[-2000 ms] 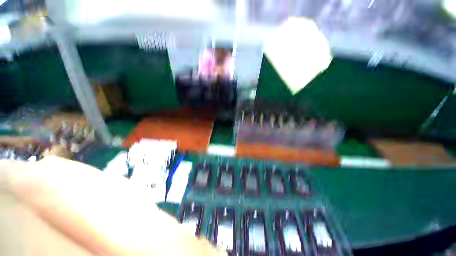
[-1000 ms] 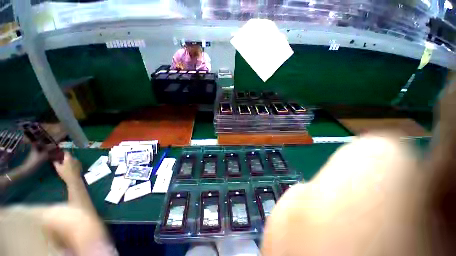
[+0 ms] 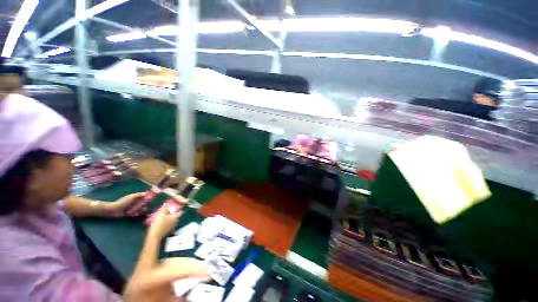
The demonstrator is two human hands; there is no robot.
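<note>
Two open red flip phones [image 3: 138, 204] with gold-framed upper halves are held up side by side at left. The neighbour's hands seem to hold them. A blurred hand, likely my left hand [image 3: 171, 274], is low over the pile's near-left side; its grip cannot be told. My right hand is not in view. White batteries [image 3: 221, 236] lie in a loose pile on the green bench, with a blue pen [image 3: 246, 265] beside them. A clear tray [image 3: 295, 282] with dark phones is cut off by the bottom edge.
A person in a pink smock and cap [image 3: 38, 133] sits close at left. Stacked filled trays [image 3: 383, 265] stand on a brown board at right. A grey post [image 3: 187, 88] rises behind the phones. A pale sheet [image 3: 439, 177] hangs at right. Another brown board [image 3: 259, 215] lies behind the batteries.
The view has swung left, bringing the neighbour into sight and moving the phone tray mostly out. The large blurred hand at right has left the picture. Two open phones now show together.
</note>
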